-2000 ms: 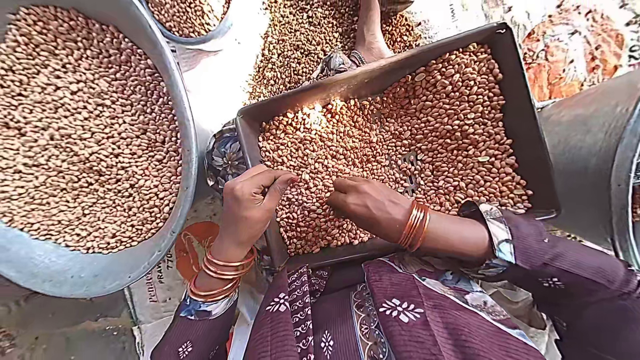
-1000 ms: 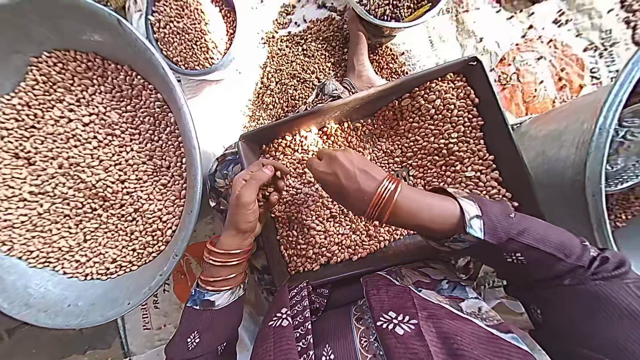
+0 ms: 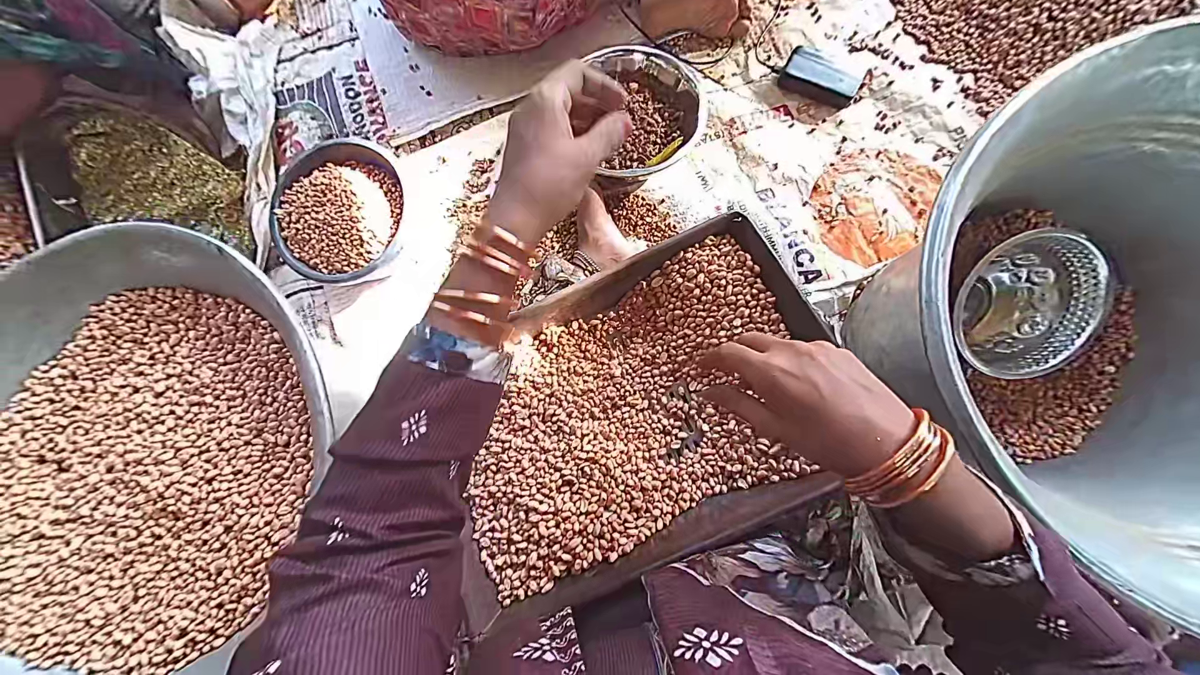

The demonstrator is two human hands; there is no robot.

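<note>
A shallow dark metal tray [image 3: 750, 511] full of shelled peanuts [image 3: 600, 412] lies tilted across my lap. My left hand [image 3: 558, 141] is raised beyond the tray at the left rim of a small steel bowl [image 3: 698, 103] of darker bits; whether its curled fingers hold anything is unclear. My right hand [image 3: 806, 398] rests palm down over the peanuts near the tray's right side, its fingers spread a little, touching or just above them. Part of the tray's dark bottom shows beside its fingertips.
A large metal basin [image 3: 319, 412] of peanuts stands left, with a smaller bowl [image 3: 281, 234] of peanuts behind. At right, a big metal pot [image 3: 937, 281] holds peanuts and a perforated steel bowl [image 3: 1036, 305]. A bare foot [image 3: 600, 230] is behind the tray. A black device [image 3: 820, 77] lies farther back.
My left hand has gone from the tray's left side out to the small steel bowl. My right hand has moved to the tray's right part and its fingers have spread. The view has shifted.
</note>
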